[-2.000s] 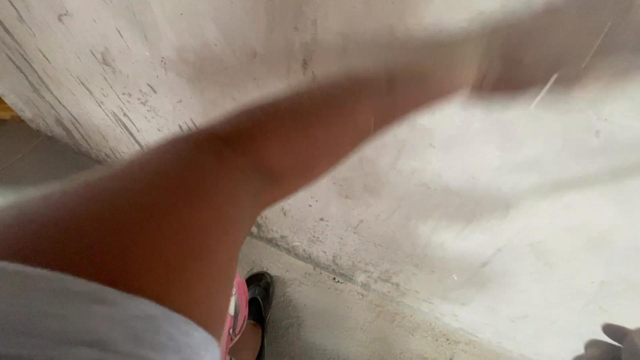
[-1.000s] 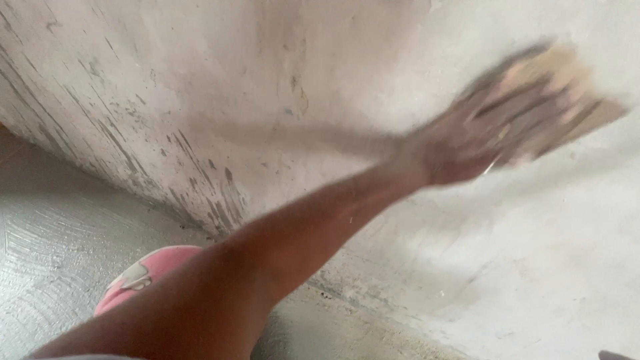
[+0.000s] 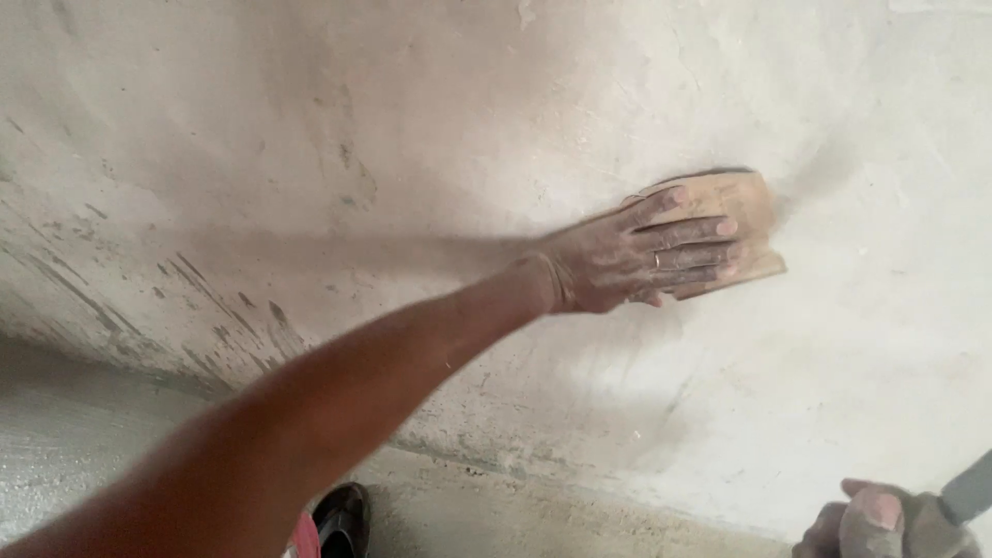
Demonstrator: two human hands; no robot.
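My left hand, dusty and with a ring on one finger, lies flat with its fingers spread over a tan sheet of what looks like sandpaper. The sheet is pressed against the pale plastered wall, its far edge and lower corner showing past the fingertips. At the bottom right corner is my right hand, dusty, with curled fingers around a grey bar-like object that runs out of view. What that object is cannot be told.
Dark streaks and scuffs mark the lower left part of the wall. Along its base runs a rough concrete floor. A black shoe stands near the wall, beside a bit of pink cloth.
Blurred a second ago, my left hand and the sheet now show clearly against the wall. More of my right hand is in view at the bottom right. The pink item at lower left is mostly out of view.
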